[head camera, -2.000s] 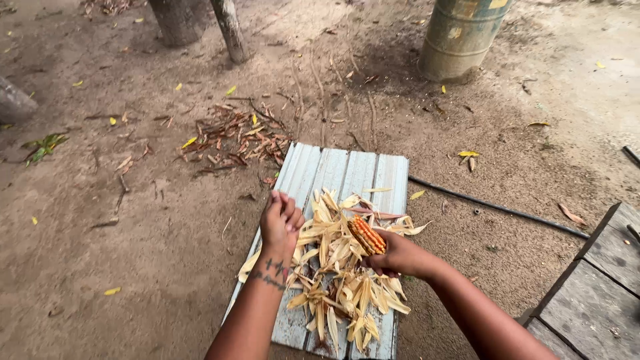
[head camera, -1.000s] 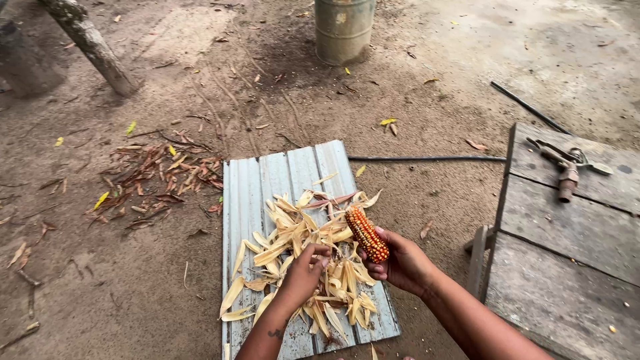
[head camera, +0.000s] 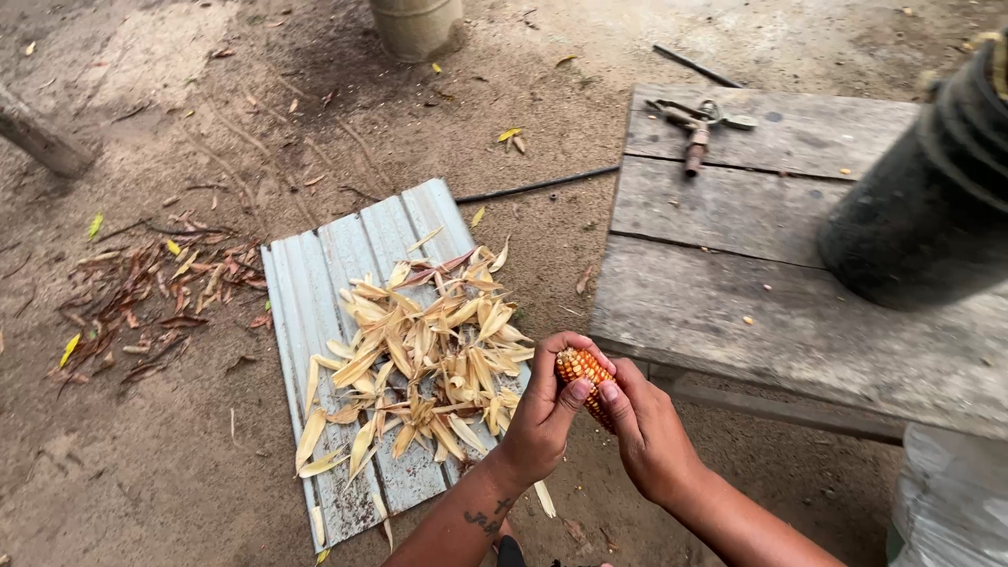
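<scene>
An ear of corn (head camera: 587, 379) with orange, red and pale kernels is held between both my hands. My left hand (head camera: 545, 405) wraps its upper left side, thumb on the kernels. My right hand (head camera: 650, 429) grips its right side, the thumb also pressed on the kernels. To the left, dry corn husks (head camera: 425, 354) lie spread over a corrugated metal sheet (head camera: 303, 315) on the ground. The hands are beyond the sheet's right edge, near the front edge of a wooden table.
On the weathered wooden table (head camera: 724, 315) stand a black bucket (head camera: 921, 205) and a rusty metal tool (head camera: 693, 134). A dark hose (head camera: 543, 185) runs on the dirt. A barrel (head camera: 417, 27), a post (head camera: 43, 134), dry leaves (head camera: 157, 299) and a pale plastic bag (head camera: 953, 496) surround the area.
My left hand has come from over the husks to the corn ear, which both hands now grasp. The view has swung right, bringing the bucket in.
</scene>
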